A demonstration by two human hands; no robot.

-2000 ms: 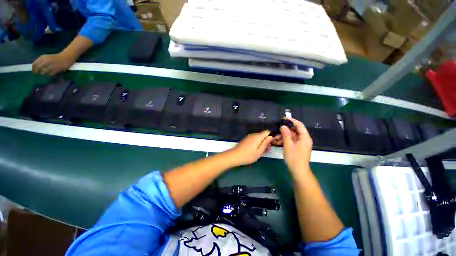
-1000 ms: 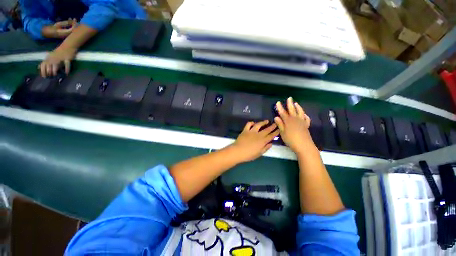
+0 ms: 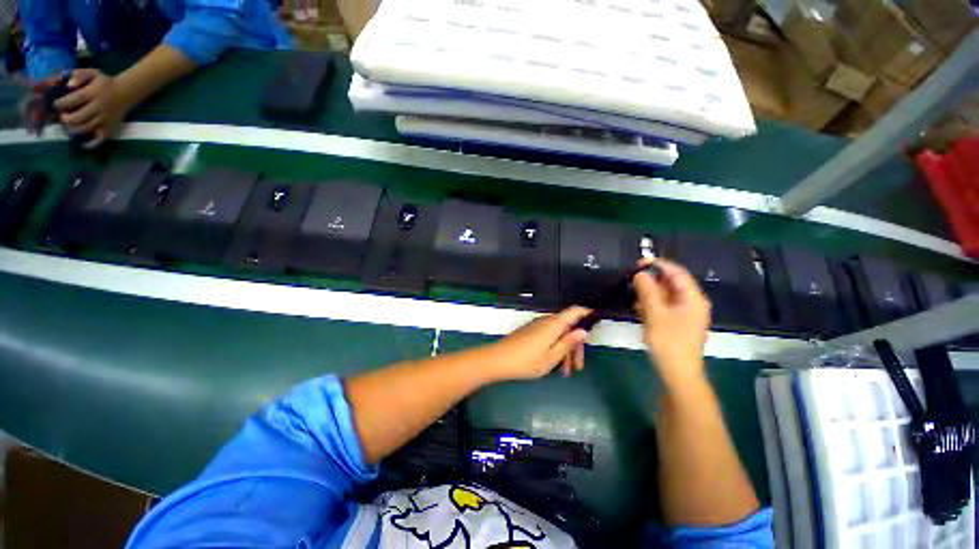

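Black open box bases and black box lids (image 3: 588, 257) lie in a row on the green conveyor. A watch with a bright white face (image 3: 646, 247) sits in the base just beyond my right hand. My right hand (image 3: 676, 316) has thumb and fingertips brought together at that base; whether they pinch the strap is hidden. My left hand (image 3: 542, 345) is over the near white rail, its fingertips at the near edge of a black box; whether it grips anything is unclear. A pile of black watches (image 3: 526, 450) lies at my lap edge.
White blister trays (image 3: 548, 54) are stacked beyond the belt. More trays (image 3: 859, 429) stand at right with black straps on top. A single black box (image 3: 297, 88) lies on the far ledge. A grey post (image 3: 891, 118) rises at right. A blue-sleeved person handles something dark at upper left.
My hands have separated; the right has moved right and nearer me, fingers now drawn together instead of spread. The other person's hand has lifted from the boxes and moved left.
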